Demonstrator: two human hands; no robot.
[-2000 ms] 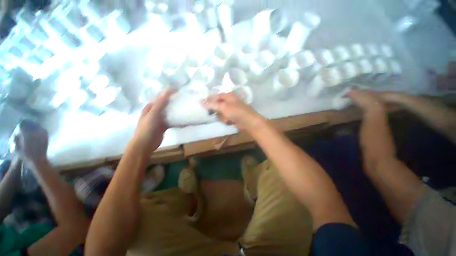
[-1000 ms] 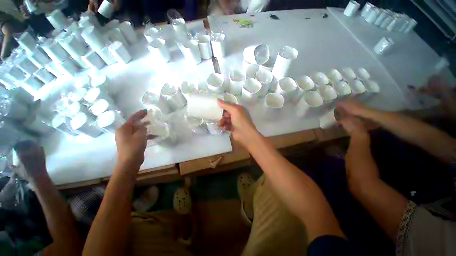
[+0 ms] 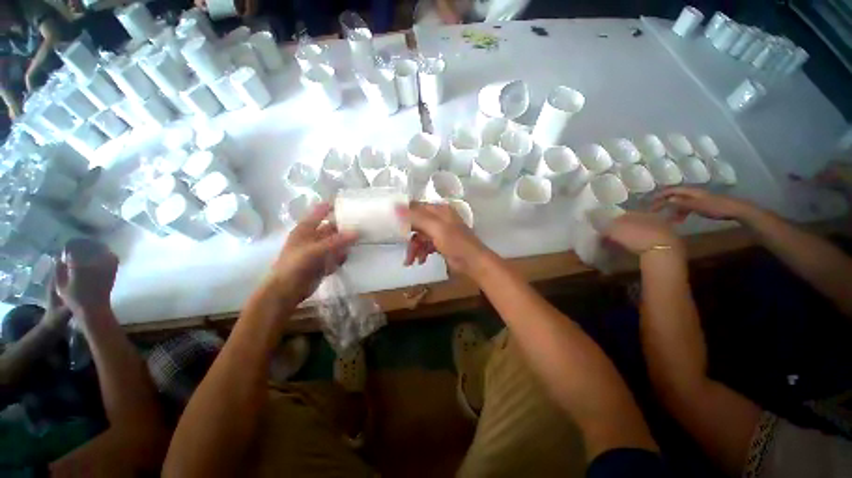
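Observation:
A white container (image 3: 372, 215) lies sideways between my hands, above the table's front edge. My left hand (image 3: 313, 250) is at its left end and also has a clear plastic bag (image 3: 347, 313) hanging below it. My right hand (image 3: 443, 231) grips the container's right end. Standing open containers (image 3: 423, 149) are clustered just behind it, rims up. Whether the bag covers part of the container cannot be told.
Bagged containers (image 3: 176, 207) lie and stand at the left. Small containers (image 3: 664, 171) stand in a double row at right. The white table (image 3: 635, 84) has a brown front edge (image 3: 523, 271). Other people's hands (image 3: 86, 275) work at both sides.
My left hand has moved right to the container's left end and now has a loose clear bag hanging from it. The container has dropped slightly lower in view, still in my right hand.

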